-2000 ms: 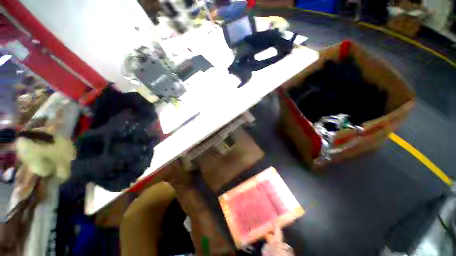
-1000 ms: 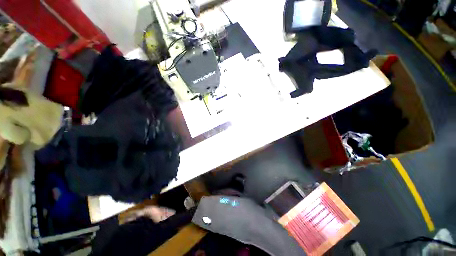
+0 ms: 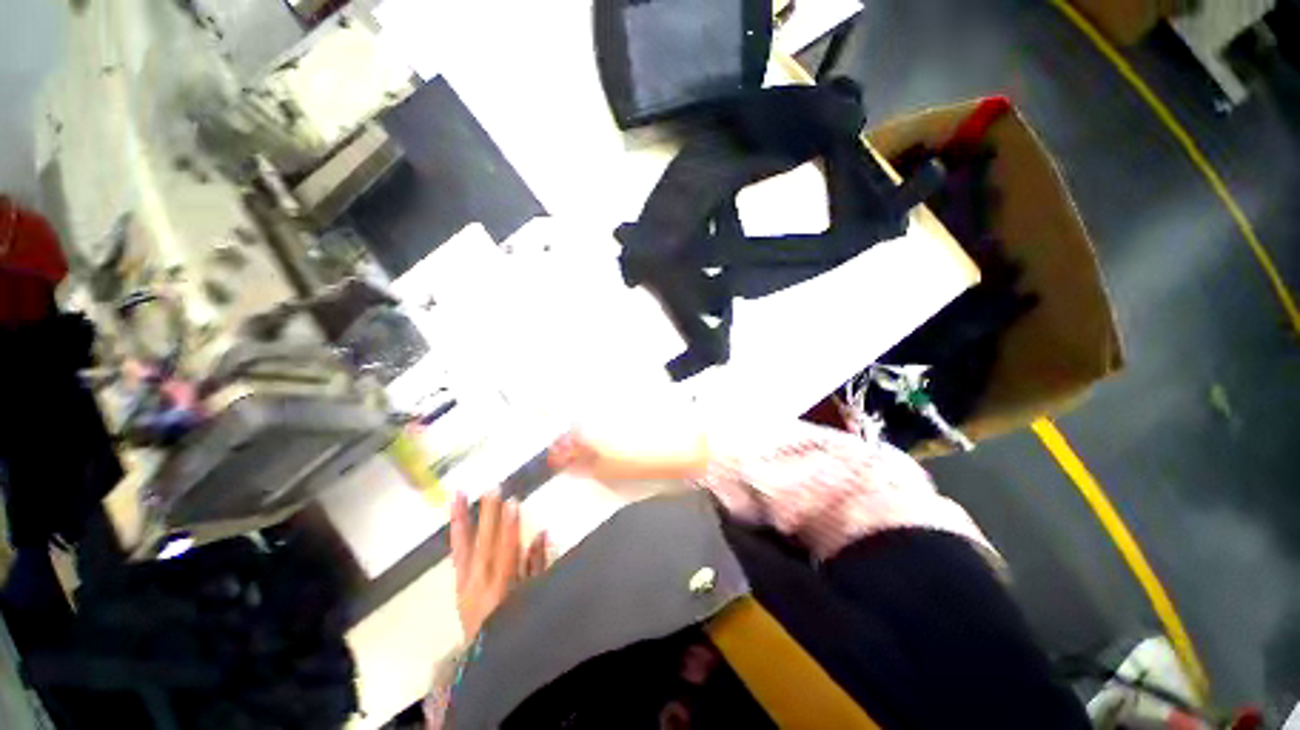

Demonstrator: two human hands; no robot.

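Observation:
My left hand (image 3: 489, 553) lies at the table's front edge with its fingers apart, their tips by the dark metal edge of the sewing template (image 3: 374, 516). My right hand (image 3: 627, 459) reaches in from the right, fingertips near the same edge farther right; glare hides whether it grips anything. The pattern sewing machine's head (image 3: 264, 449) is blurred, left of my hands. A yellow strip (image 3: 416, 465) shows beside it. The needle is not clearly seen.
A black webbing strap piece (image 3: 756, 131) lies right on the white tabletop (image 3: 841, 321), by the control panel (image 3: 684, 60). A cardboard box (image 3: 1066, 271) with black pieces stands beside the table. A dark heap (image 3: 186, 628) is at lower left.
The view has moved closer to the machine. Both my hands are now at the template's edge. The pale card with the reddish centre is no longer in view.

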